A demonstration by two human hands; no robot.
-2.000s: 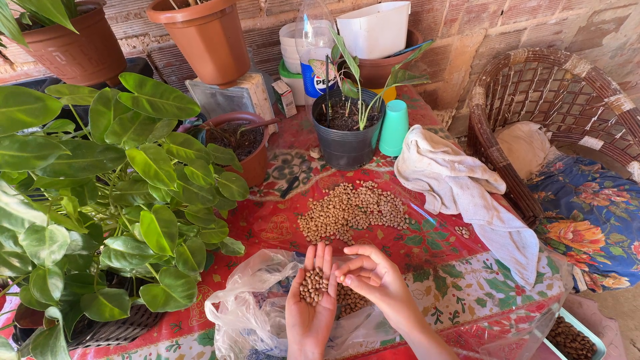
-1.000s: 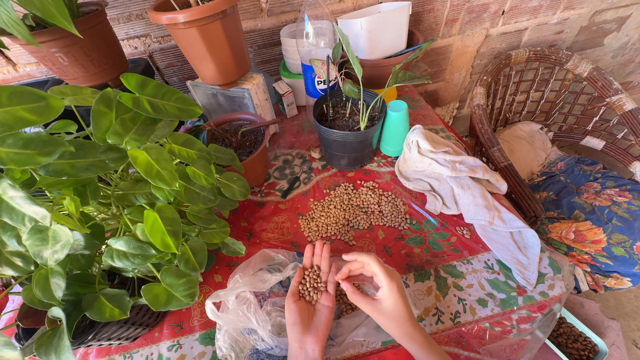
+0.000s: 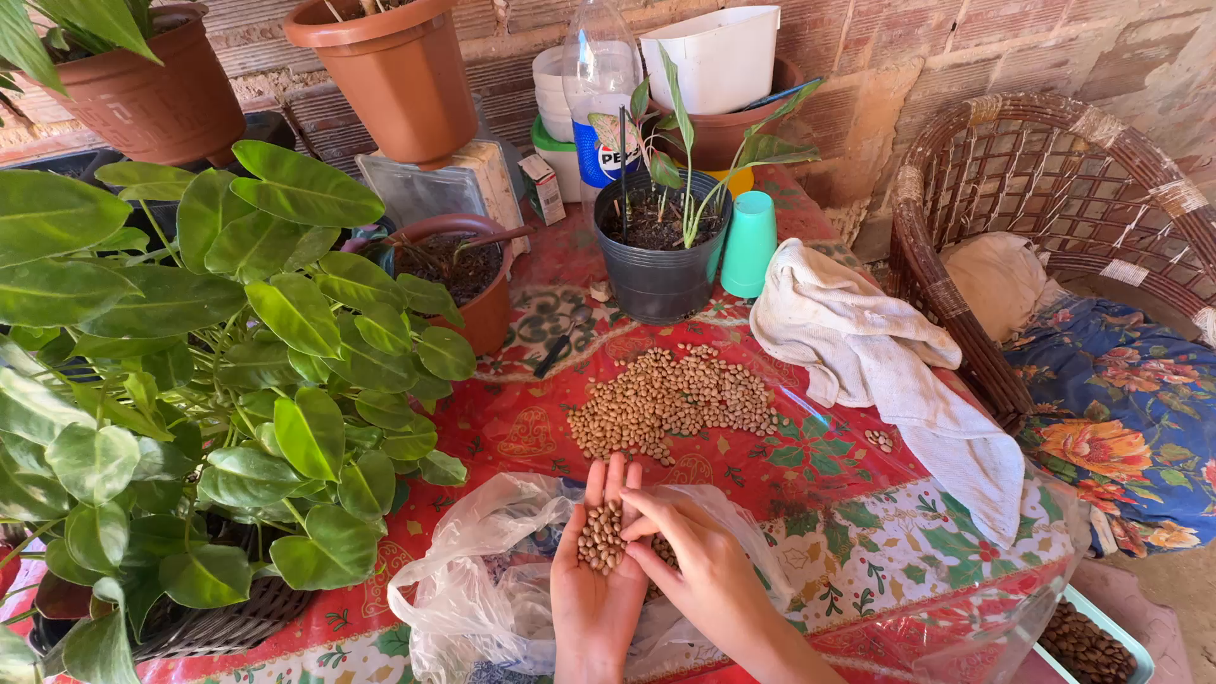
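My left hand (image 3: 600, 579) lies palm up over a clear plastic bag (image 3: 475, 579) and cups a small heap of brown beans (image 3: 600, 539). Over that palm is my right hand (image 3: 689, 551), its thumb and forefinger together at the edge of the heap; whether a bean is between them cannot be told. More beans show in the bag, partly hidden behind my right hand. Just beyond my fingertips a larger pile of beans (image 3: 670, 399) is spread on the red patterned tablecloth (image 3: 513, 427). A few beans (image 3: 879, 440) lie apart at the right, near a white cloth (image 3: 855, 332).
A leafy potted plant (image 3: 237, 380) fills the left. Behind the pile stand a black pot (image 3: 660, 275), a green plastic cup (image 3: 750, 244) and a terracotta-coloured pot (image 3: 489, 304). A dark-handled spoon (image 3: 553, 354) lies nearby. At right are a wicker chair (image 3: 950, 313) and a tray of dark beans (image 3: 1088, 646).
My right hand's fingers have shifted slightly over my left palm. My left hand stays cupped around the beans, and the pile on the tablecloth looks the same.
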